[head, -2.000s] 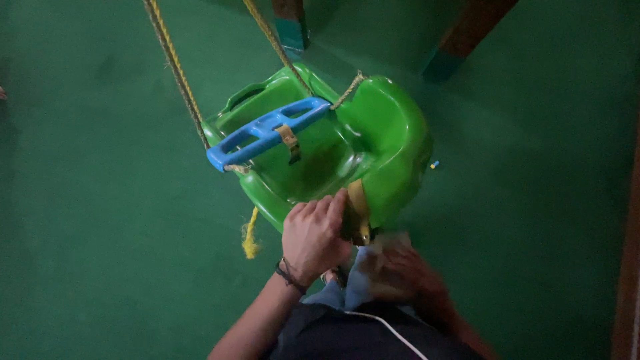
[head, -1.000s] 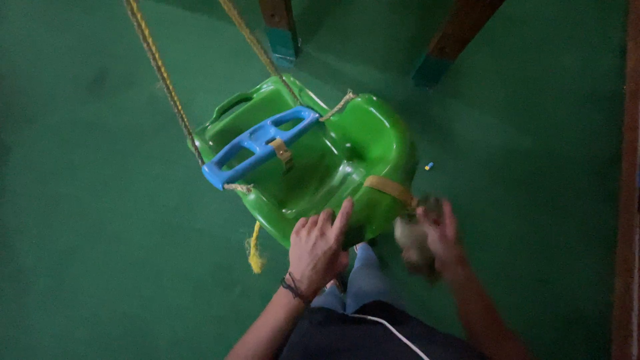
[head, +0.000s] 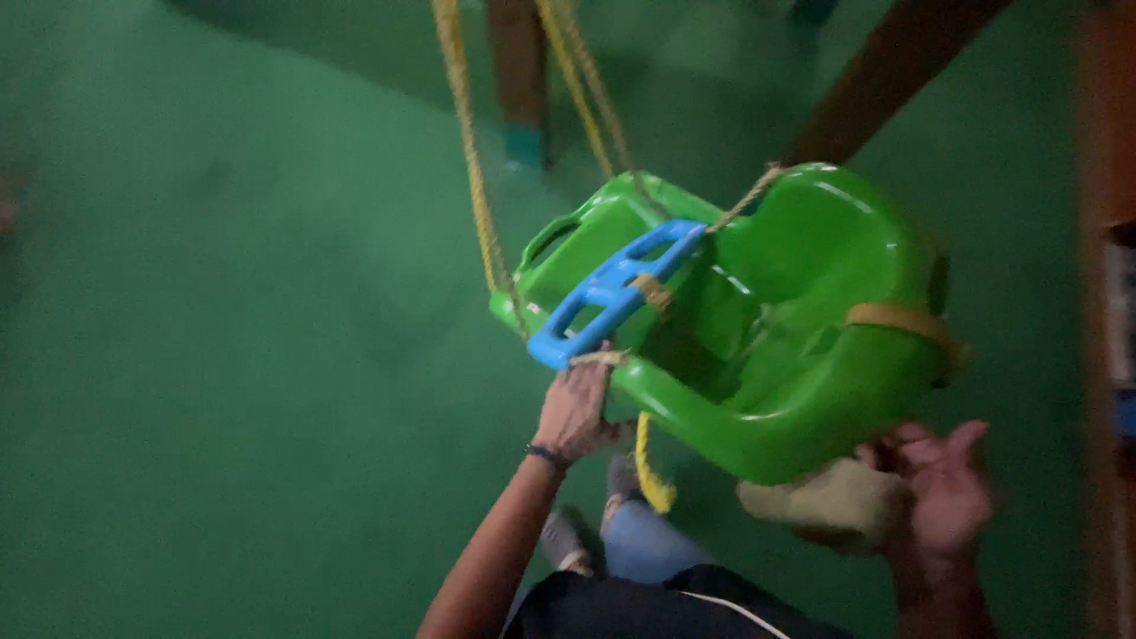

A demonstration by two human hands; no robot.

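Observation:
A green plastic toddler swing seat (head: 790,390) hangs tilted from yellow ropes (head: 472,160). Across it lies a blue plastic safety bar (head: 612,288), tied at its ends with thin cord; a tan strap piece is around its middle. Another tan strap (head: 896,318) loops over the seat's right edge. My left hand (head: 575,413) is at the bar's lower left end, its fingertips partly hidden by the cord, so its grip is unclear. My right hand (head: 945,488) is below the seat's front, palm up and fingers spread, beside a beige cloth (head: 830,501). A yellow rope end (head: 652,470) dangles between the hands.
Wooden posts with teal lower ends stand behind the seat, one at upper centre (head: 517,71) and a slanting one (head: 887,80) at upper right. Shelving with objects runs along the right edge. My feet are on the green floor below.
My left hand has moved from the seat's front edge to the blue bar's left end. My right hand, beside the seat's right side a second ago, is now below its front. The seat has turned somewhat.

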